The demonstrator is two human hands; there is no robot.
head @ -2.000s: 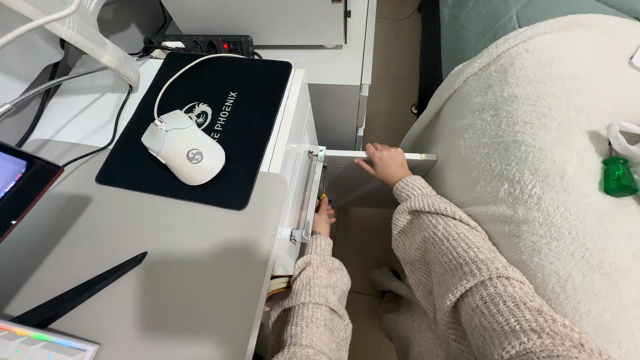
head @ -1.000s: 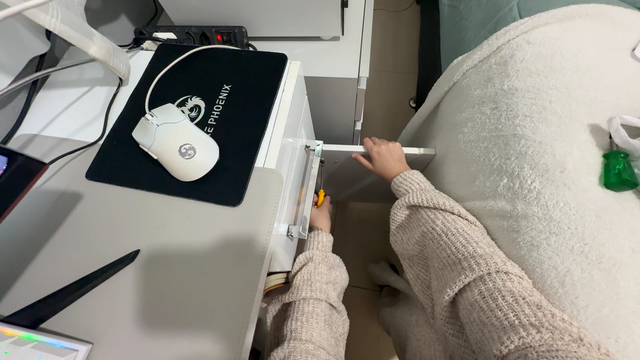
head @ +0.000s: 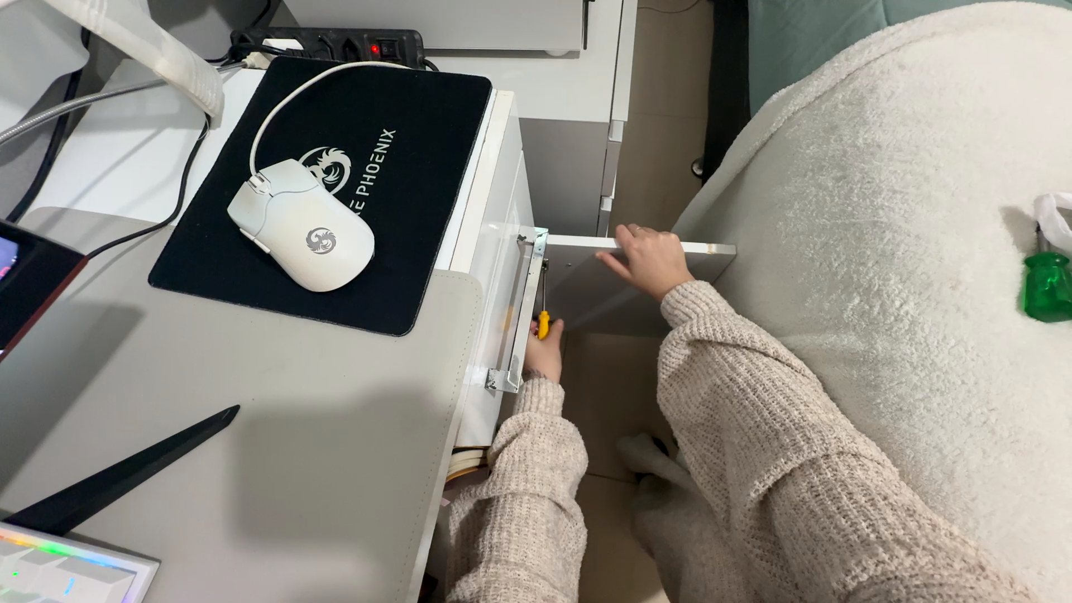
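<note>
My left hand (head: 546, 350) is closed around a screwdriver with a yellow handle (head: 543, 325); its thin shaft points away from me, its tip close to a screw or fitting by the corner of a white drawer front (head: 526, 310). Most of that hand's fingers are hidden behind the drawer front. My right hand (head: 649, 258) grips the top edge of a white panel (head: 578, 241), which stands on edge and runs right from the drawer front's far end. Metal brackets (head: 502, 381) show at the drawer front's near end.
On the desk (head: 352, 419) at left lie a black mouse pad (head: 419, 209), a white mouse (head: 314, 234), a keyboard (head: 75, 569) and a black tapered piece (head: 134, 473). A power strip (head: 335, 46) sits behind. A bed with a fluffy white blanket (head: 904, 209) borders the right, bearing a green object (head: 1047, 287).
The screwdriver's yellow handle, barely visible two seconds ago, now shows clearly above my left hand. My right hand stays on the panel's edge.
</note>
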